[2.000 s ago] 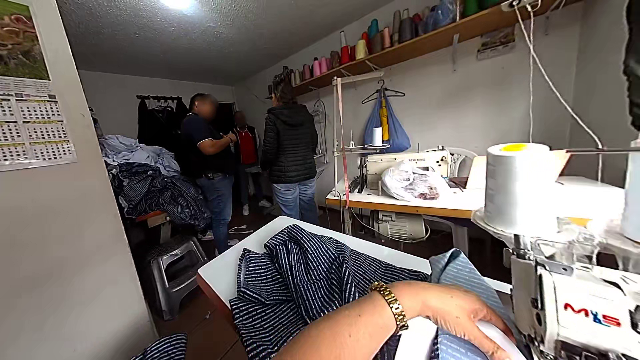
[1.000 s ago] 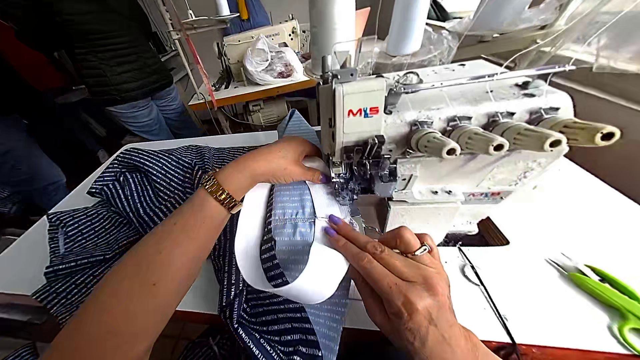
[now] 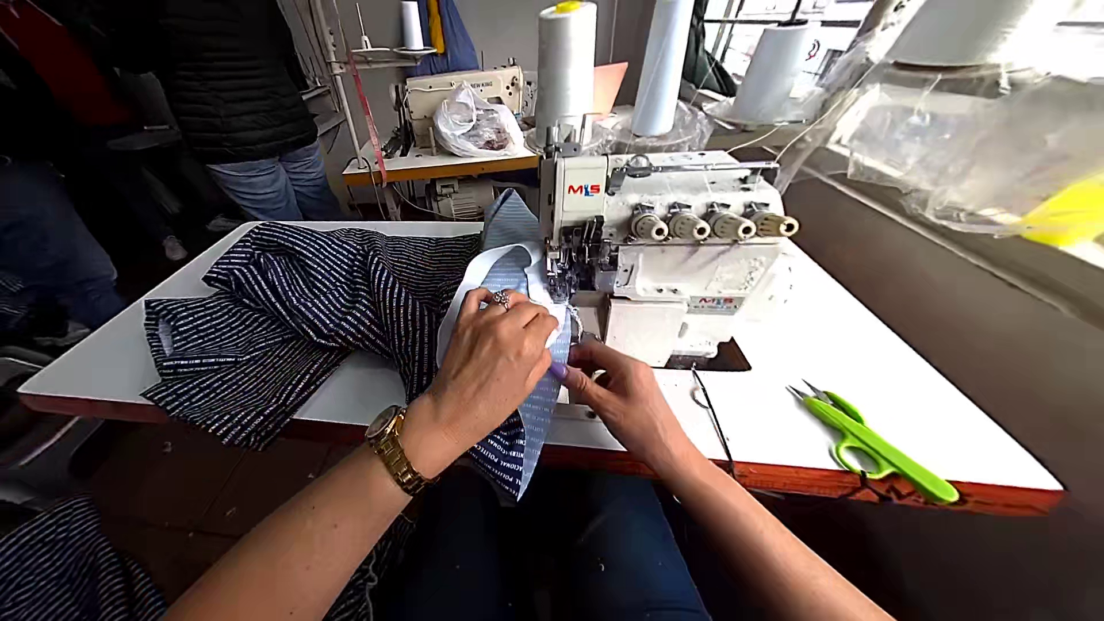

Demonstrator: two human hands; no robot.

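A white overlock sewing machine (image 3: 673,233) stands on the white table. Just in front of its presser foot, my left hand (image 3: 496,349) presses and grips a white curved band (image 3: 461,297) lying on striped navy fabric (image 3: 319,285). The fabric's light blue underside (image 3: 548,405) faces up along the edge by the machine. Fingers of my right hand (image 3: 617,384) pinch that edge, close to the left fingertips. The rest of the striped garment spreads over the table to the left. What lies beneath my fingers is hidden.
Green thread snips (image 3: 871,448) lie near the table's right front edge, and black tweezers (image 3: 714,418) lie nearer the machine. Thread cones (image 3: 566,73) rise behind it. Another sewing machine (image 3: 466,90) and a plastic bag (image 3: 477,122) are further back. People stand at the left.
The view has swung from the room to the machine. Since one second ago, my left hand has moved onto the middle of the band, and my right hand from the band to the fabric edge.
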